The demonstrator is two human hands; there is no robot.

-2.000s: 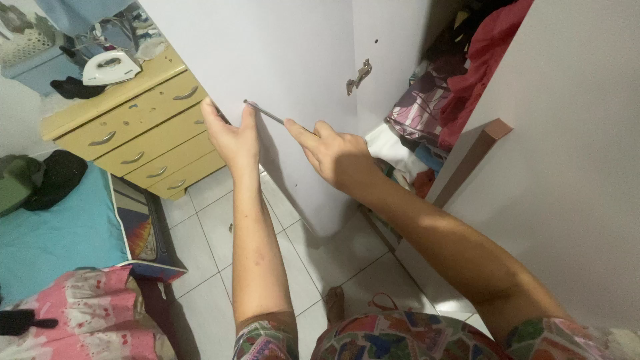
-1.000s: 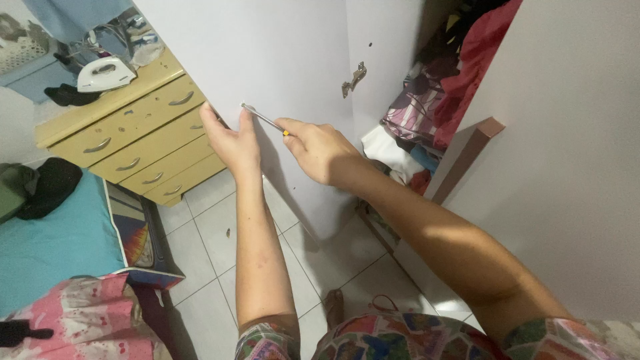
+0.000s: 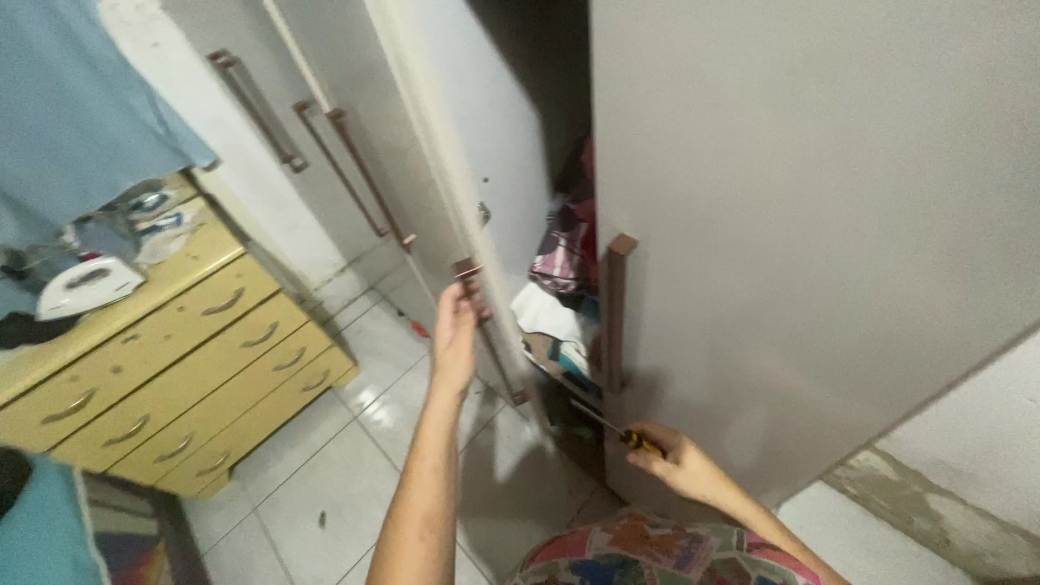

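Observation:
My left hand (image 3: 457, 341) is at the upper part of a long brown handle (image 3: 497, 357) on a wardrobe door (image 3: 406, 154), its fingers curled around the handle. In my right hand (image 3: 670, 461) is a screwdriver (image 3: 630, 437) with a yellow and black grip, its shaft pointing up and left. The tip lies over the dark gap below the wardrobe opening. Just above it, a second brown handle (image 3: 616, 317) is fixed to the wide grey door (image 3: 812, 203) on the right. Between the two doors, clothes and fabric (image 3: 561, 252) show inside.
A yellow chest of drawers (image 3: 187, 349) stands at the left, with a white iron (image 3: 91, 286) on top. More wardrobe doors with brown handles (image 3: 256, 110) are behind. A red-handled tool (image 3: 418, 327) lies on the tiled floor (image 3: 325, 479). A bed corner (image 3: 49, 520) shows lower left.
My left hand has left the door's inner face and is now on its outside handle. The screwdriver has come away from that face and down to the right. The door stands less wide, and the view has shifted.

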